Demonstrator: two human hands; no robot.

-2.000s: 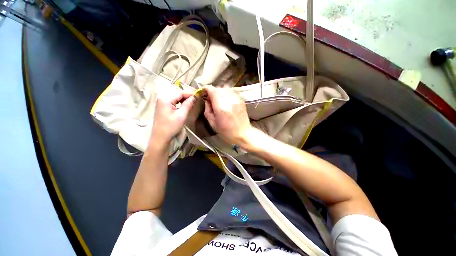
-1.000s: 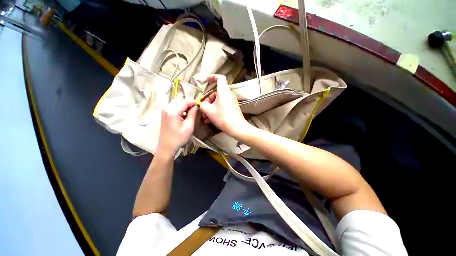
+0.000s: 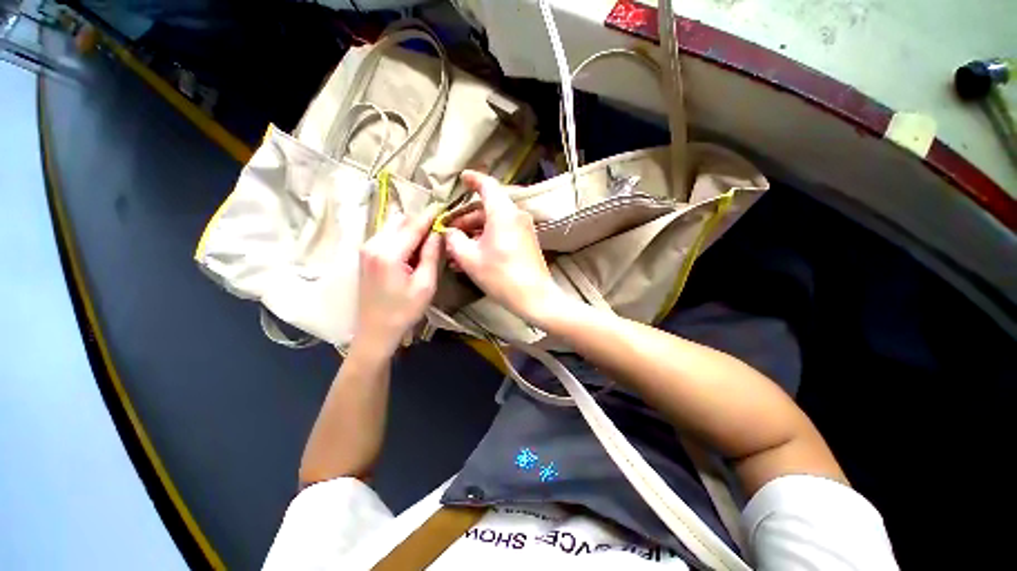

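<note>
A beige tote bag (image 3: 647,251) lies across in front of me, its mouth partly open. A yellow edge binding (image 3: 700,251) runs down its right side seam. At its left end a short yellow binding end (image 3: 439,224) is pinched between my fingertips. My left hand (image 3: 396,273) grips it from the left. My right hand (image 3: 502,251) holds it from the right, index finger raised along the bag's rim. The fingers hide most of the seam top. A long beige strap (image 3: 608,446) hangs down over my apron (image 3: 558,435); another strap (image 3: 676,100) reaches up against the table.
More beige bags with yellow lines (image 3: 292,229) are heaped at the left, beside my left hand. The white-topped table (image 3: 859,56) has a worn red bar (image 3: 769,69) along its edge. A dark-headed hammer (image 3: 981,78) lies on it at the right. The floor has yellow lines.
Both hands have come slightly lower and closer around the yellow end; my right index finger has lifted since the first frame. The view has shifted slightly.
</note>
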